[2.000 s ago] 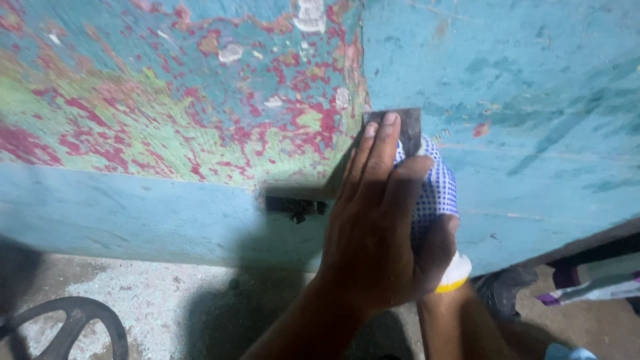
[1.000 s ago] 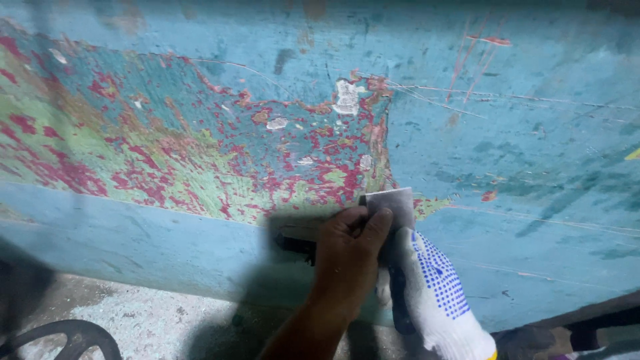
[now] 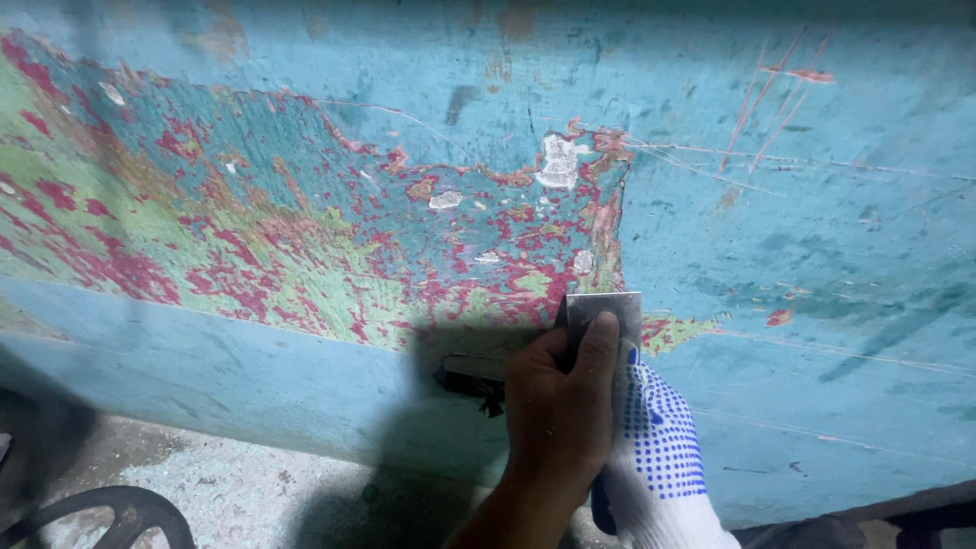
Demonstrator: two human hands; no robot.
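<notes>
A flat metal scraper blade [image 3: 604, 306] meets the painted surface [image 3: 762, 252] at the right end of a patch where the blue paint is gone. My left hand [image 3: 560, 404], bare, pinches the blade with its thumb on the front face and its fingers bent behind. Close against it, my right hand [image 3: 659, 442] wears a white knitted glove with blue dots and grips the tool lower down, largely hiding the handle. The worn patch [image 3: 457, 252] shows red, green and dark teal layers with whitish spots.
A dark slot [image 3: 469, 377] with a ragged edge lies just left of my left hand, in shadow. Pale flakes cover the floor [image 3: 229, 488]. A dark spoked wheel [image 3: 114, 511] stands at the lower left, and a dark bar [image 3: 915, 503] crosses the lower right.
My left hand has gone from extended fingers laid over the blade to a thumb-and-finger pinch on it. The view has shifted, showing more of the surface.
</notes>
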